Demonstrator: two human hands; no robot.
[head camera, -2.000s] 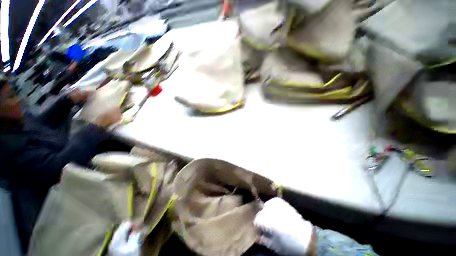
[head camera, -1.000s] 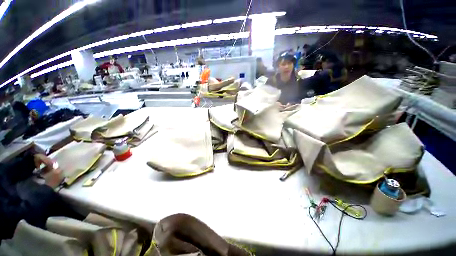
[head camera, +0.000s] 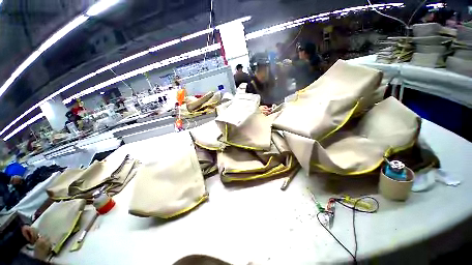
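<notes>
Neither of my hands is in the picture. A curved beige edge of a bag body (head camera: 202, 260) shows at the bottom rim, cut off by the frame. On the white table (head camera: 248, 227) lies a flat beige bag body (head camera: 171, 186) with a yellow edge along its bottom. Small tools with red and green parts (head camera: 329, 208) lie beside a dark cord (head camera: 355, 235) and a yellow-handled tool (head camera: 358, 203). A blue-topped can sits in a tan round holder (head camera: 396, 186) at the right.
A large heap of bag bodies (head camera: 341, 129) covers the table's back right. A red-based bottle (head camera: 104, 203) and a brush (head camera: 84, 233) lie at the left, near another worker's hands (head camera: 37, 240). People stand behind the table. More piles (head camera: 429, 46) are at the far right.
The view has swung up and to the right and tilted. My gloved hands, seen two seconds ago on the bag bodies, are out of view. The near bag bodies have mostly dropped out below.
</notes>
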